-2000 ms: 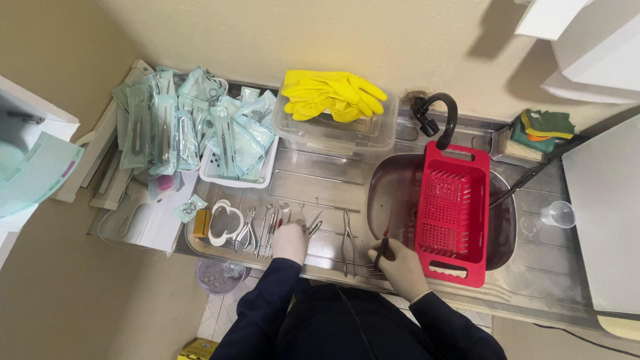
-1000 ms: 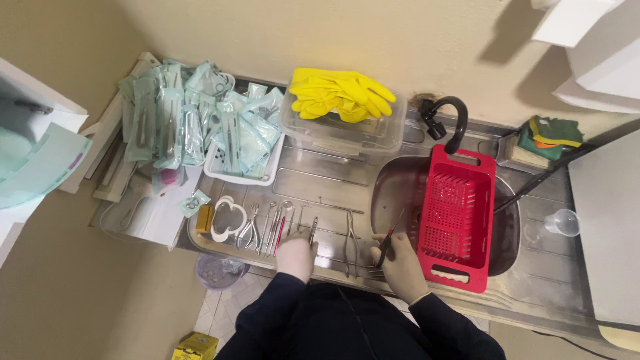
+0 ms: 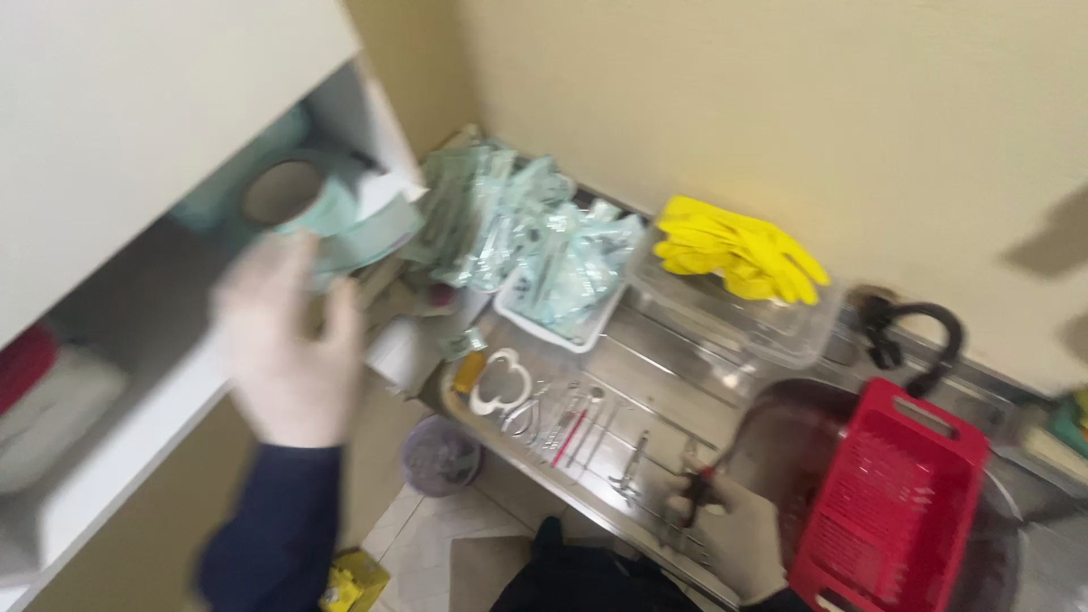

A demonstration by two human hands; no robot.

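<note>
My gloved left hand [image 3: 293,344] is raised, blurred, at the shelf on the left, its fingertips beside a roll of sterilization pouch material [image 3: 293,200] whose loose end hangs over the edge. Whether it touches the roll I cannot tell. My gloved right hand [image 3: 739,527] is over the steel counter, closed on a dark-handled tool [image 3: 699,493]. Left of it on the steel lie a metal instrument [image 3: 631,467], a thin red-handled instrument [image 3: 569,438], pliers [image 3: 527,416], a white trefoil-shaped ring [image 3: 501,382] and a yellow block [image 3: 468,371].
Pouched instruments are heaped behind a white tray [image 3: 586,347]. Yellow rubber gloves [image 3: 735,251] lie on a clear plastic box [image 3: 765,340]. A red basket [image 3: 892,501] spans the sink [image 3: 773,425], near a black faucet [image 3: 943,327]. The white shelf's edge [image 3: 144,459] borders the left; a bin [image 3: 440,455] stands below.
My left hand has left the instruments on the counter and moved up and left to the pouch roll. My right hand still holds the dark-handled tool. The view has swung left.
</note>
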